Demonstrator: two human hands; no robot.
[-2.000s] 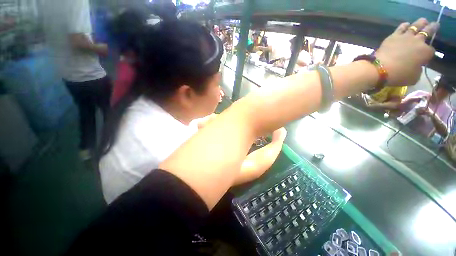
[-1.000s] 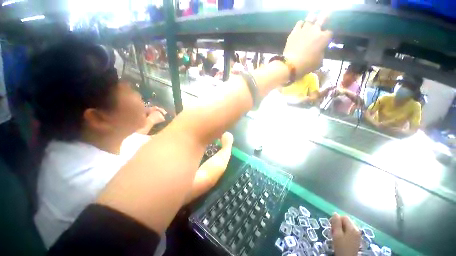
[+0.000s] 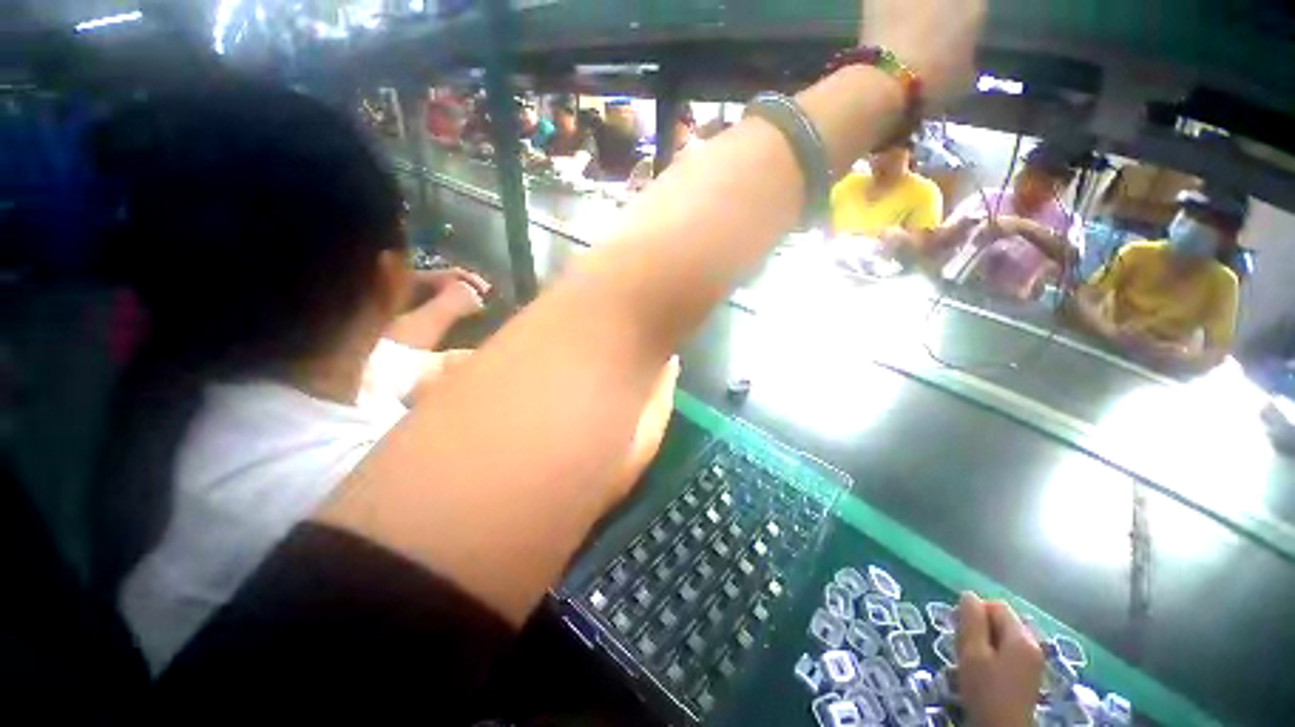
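My left arm reaches up across the view from the lower left, with a bangle and a beaded bracelet. My left hand (image 3: 923,26) is cut off by the top edge, its fingers out of view. My right hand (image 3: 998,660) is at the lower right over the pile of pale, rounded-square housings (image 3: 841,668), its fingers curled; whether it holds a part is hidden. Left of the pile lies a clear blister tray (image 3: 798,476) with rows of dark parts with bright squares (image 3: 668,584).
A worker in a white top (image 3: 235,490) sits close at left, partly behind my arm. The green edge strip (image 3: 909,547) borders the dark shiny belt (image 3: 980,497). A small part (image 3: 739,386) and a dark thin strip (image 3: 1140,547) lie on it. Several workers sit opposite, under a shelf.
Over two seconds the view turned right, bringing the pile and my right hand in. Since one second ago my left hand has risen partly out of the frame. My right hand stays over the pile.
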